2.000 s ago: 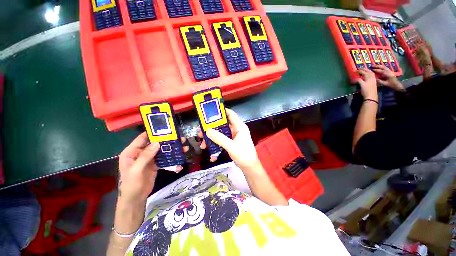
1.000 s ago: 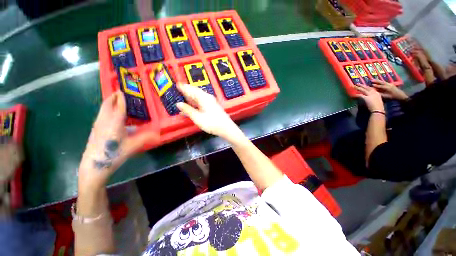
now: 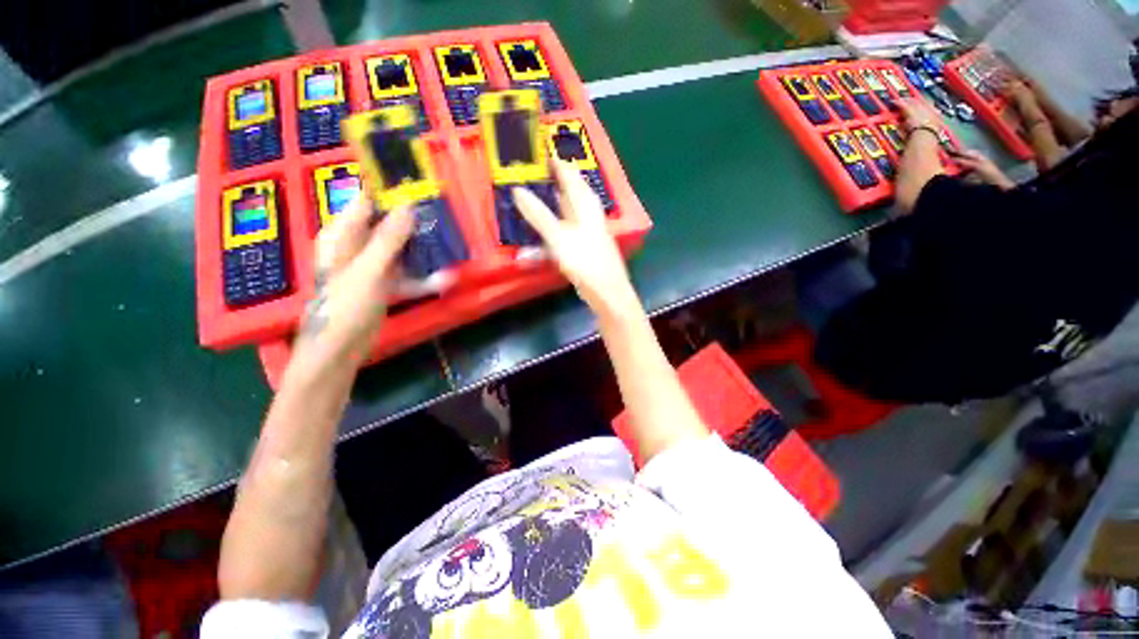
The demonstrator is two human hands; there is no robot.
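Note:
A red-orange phone tray [image 3: 300,322] lies on the green bench in front of me, atop another tray. My left hand [image 3: 356,250] grips a keypad phone [image 3: 402,156] with a dark screen above the tray's front row. My right hand [image 3: 572,231] holds a second keypad phone [image 3: 513,137], also dark and blurred, just above the tray. A phone with a coloured screen [image 3: 254,243] lies in the front-left pocket. Another coloured-screen phone [image 3: 337,190] beside it is partly hidden by my left hand. The back row holds several phones.
Another person in a black top [image 3: 999,281] sits at right, hands at a second phone tray [image 3: 849,185]. A third tray [image 3: 993,106] lies beyond, near other hands. A red box [image 3: 799,472] with a dark item sits below the bench edge.
The two coloured-screen phones that were tilted in my hands now lie in the front-left pockets. Both hands have moved right and now hold two dark-screen phones raised from the front row.

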